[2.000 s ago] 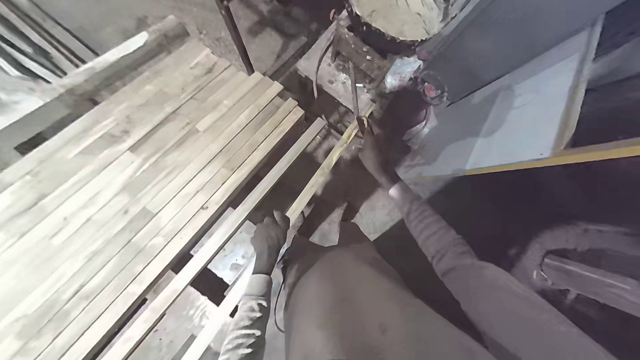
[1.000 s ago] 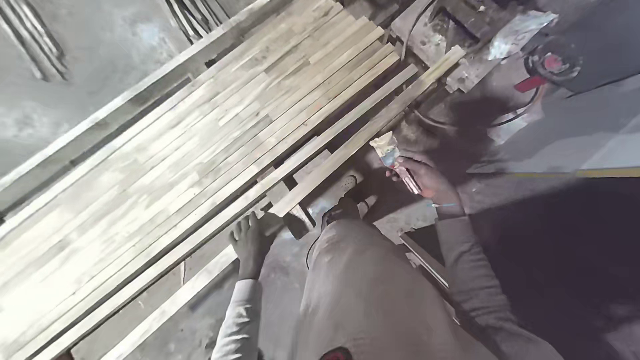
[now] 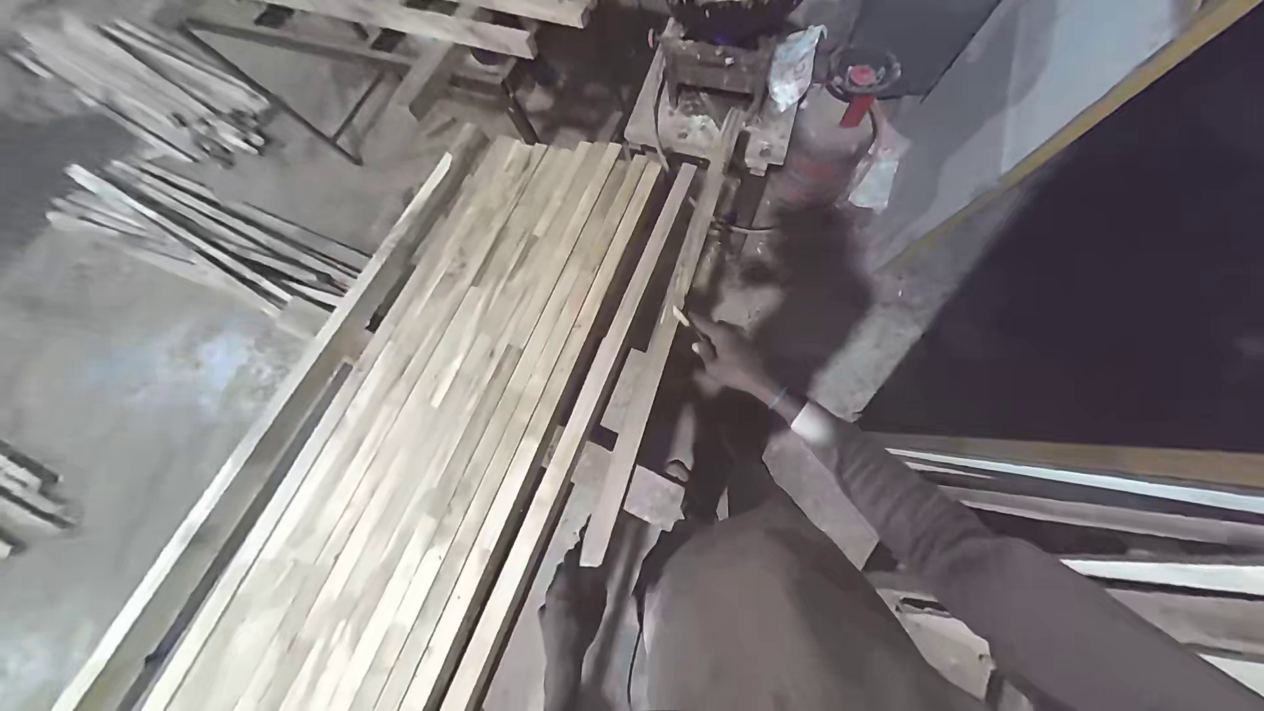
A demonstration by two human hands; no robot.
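Observation:
My right hand (image 3: 726,355) is closed around a brush whose pale bristles (image 3: 680,316) touch or nearly touch the edge of a long wooden strip (image 3: 647,395); most of its handle is hidden by my fingers. At the near end of that strip is my left hand (image 3: 573,597), dark and partly blurred, so its grip on the wood is unclear. A second narrow strip (image 3: 592,385) runs parallel, between the first one and a broad panel of edge-joined wooden slats (image 3: 444,395).
A long wooden rail (image 3: 267,425) lies along the panel's far side. Bundles of thin wood strips (image 3: 212,232) lie on the floor at left. A red gas cylinder (image 3: 825,163) stands beyond my right hand, near a small stand (image 3: 716,64). Boards (image 3: 1106,513) lie at right.
My right hand has brought the brush from beside the strip to its edge. My left hand has moved to the strip's near end. The view has turned.

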